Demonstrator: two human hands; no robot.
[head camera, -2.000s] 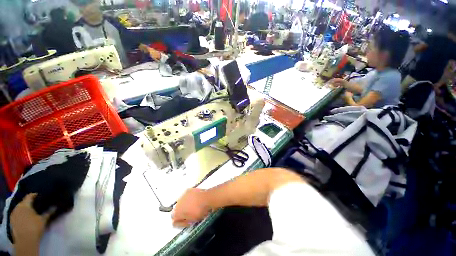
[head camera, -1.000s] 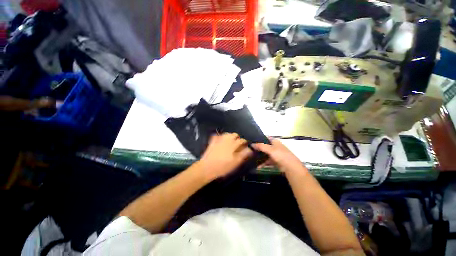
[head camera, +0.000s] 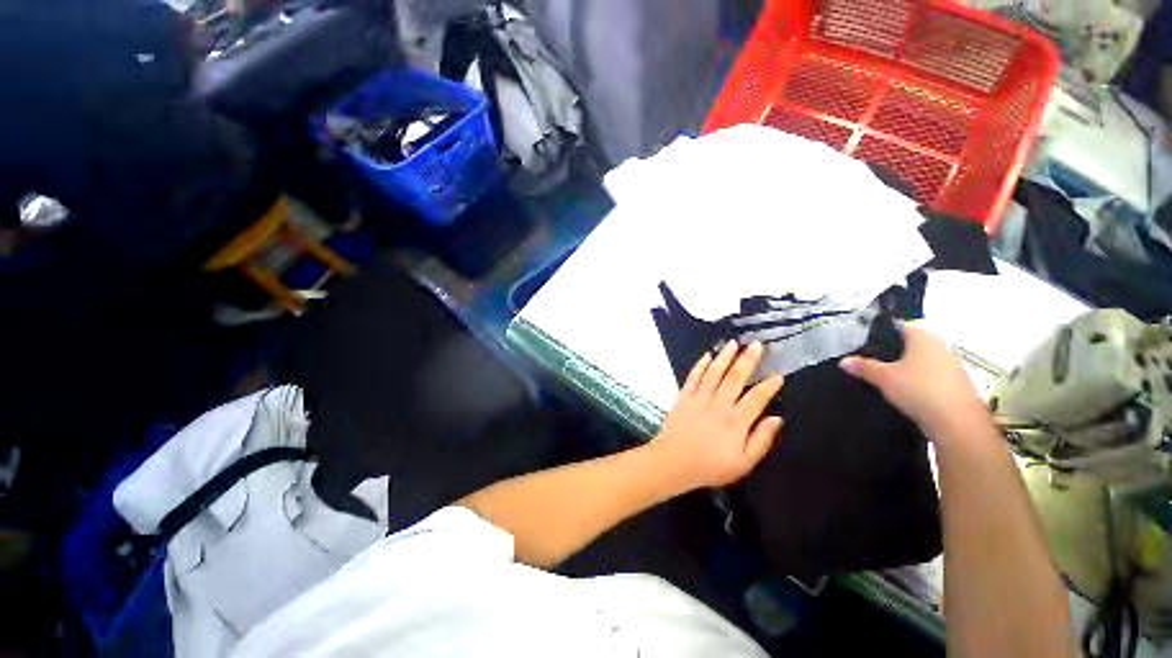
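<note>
A black panel (head camera: 842, 469) lies at the table's front edge and hangs over it. My left hand (head camera: 722, 418) rests on its upper left part, fingers spread, at the edge of some grey layered pieces (head camera: 810, 337). My right hand (head camera: 928, 383) is at the panel's upper right corner, thumb and fingers close together on dark cloth; whether it pinches the cloth is hard to tell. A stack of light panels (head camera: 771, 219), glaring white, lies just behind both hands. More black cloth (head camera: 958, 244) shows at the stack's right.
A red plastic basket (head camera: 887, 97) stands behind the stack. The sewing machine (head camera: 1092, 386) is at the right edge. A blue crate (head camera: 431, 148) with cloth stands at the upper left, near a yellow stool (head camera: 276, 251). White cloth with black bands (head camera: 257, 514) lies at lower left.
The view has turned left. The black panel, bunched between both hands before, now lies spread flatter. My left hand has opened flat on it; my right hand has moved to its upper right corner.
</note>
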